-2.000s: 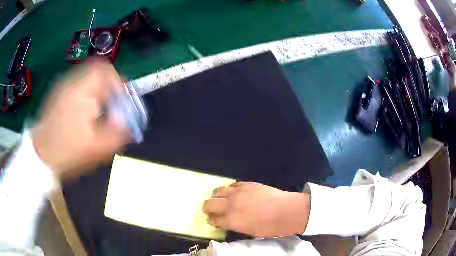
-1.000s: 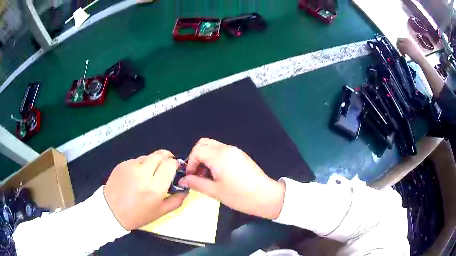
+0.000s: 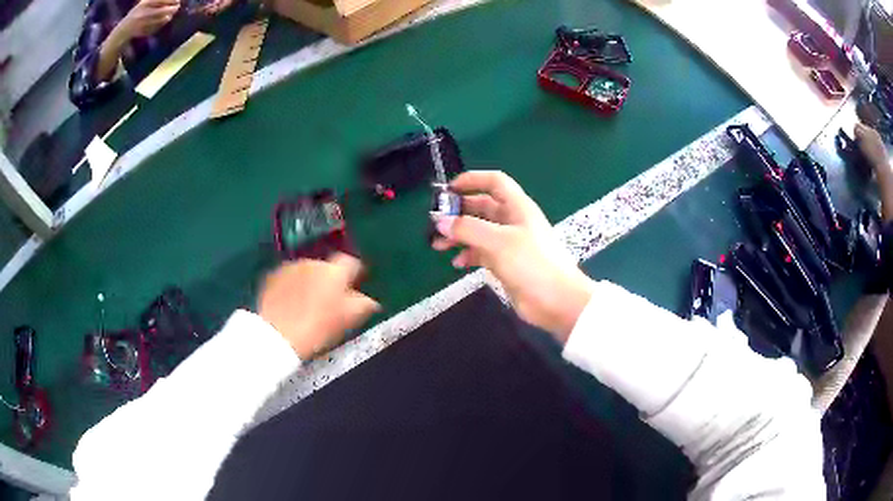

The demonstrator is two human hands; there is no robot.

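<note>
My right hand (image 3: 509, 240) pinches a small silvery speaker (image 3: 446, 203) above the green belt, its thin pale lead (image 3: 432, 142) sticking up from it. A red front housing (image 3: 311, 223) with a green circuit board lies on the belt to the left, its black back cover (image 3: 411, 161) to its right. My left hand (image 3: 318, 301) is at the near edge of the red housing. It is blurred and its fingertips are partly hidden, so its grip is unclear. The black mat (image 3: 450, 411) lies nearest me; the yellow sheet is not in view.
More red units lie on the belt at lower left (image 3: 117, 357), far left (image 3: 29, 416) and far right (image 3: 586, 80). Black housing parts (image 3: 783, 264) are heaped at right. A notched cardboard divider (image 3: 240, 68), a cardboard box (image 3: 348, 18) and another person's hands (image 3: 147, 18) are at the far side.
My hands have moved apart and forward from the mat to the belt. The speaker is now in my right hand alone, and my left hand has come to the red housing. The view has shifted forward.
</note>
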